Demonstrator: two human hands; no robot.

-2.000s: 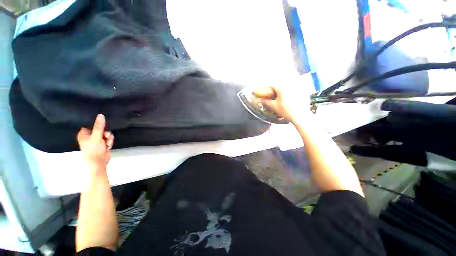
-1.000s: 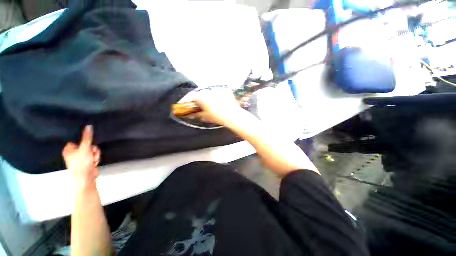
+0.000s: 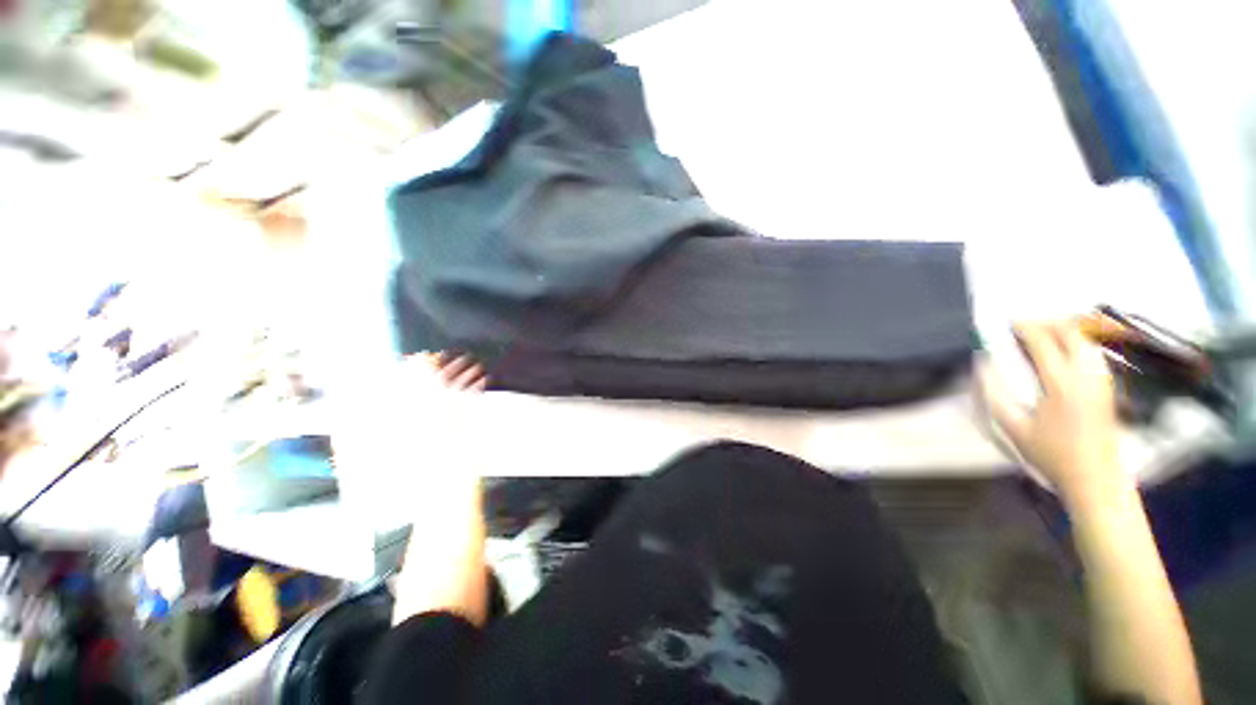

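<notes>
A dark garment lies on the white padded table, bunched at the left. Its narrow part is flat towards the right, above a black rounded edge. My left hand is at the garment's lower left edge, washed out by glare; its grip is unclear. My right hand is past the garment's right end, with its fingers beside the iron's orange-brown handle. The iron is blurred and partly hidden, so I cannot tell whether my hand still holds it.
A blue bar runs down the upper right. A dark blurred line runs off right from the iron. At the left are a bright, blurred floor area with mixed items, a pale blue box-like thing and a black rounded object at the bottom.
The view has swung left. My right hand and the iron have moved right, off the garment, whose narrow part now shows flat. My left hand stays by its lower edge.
</notes>
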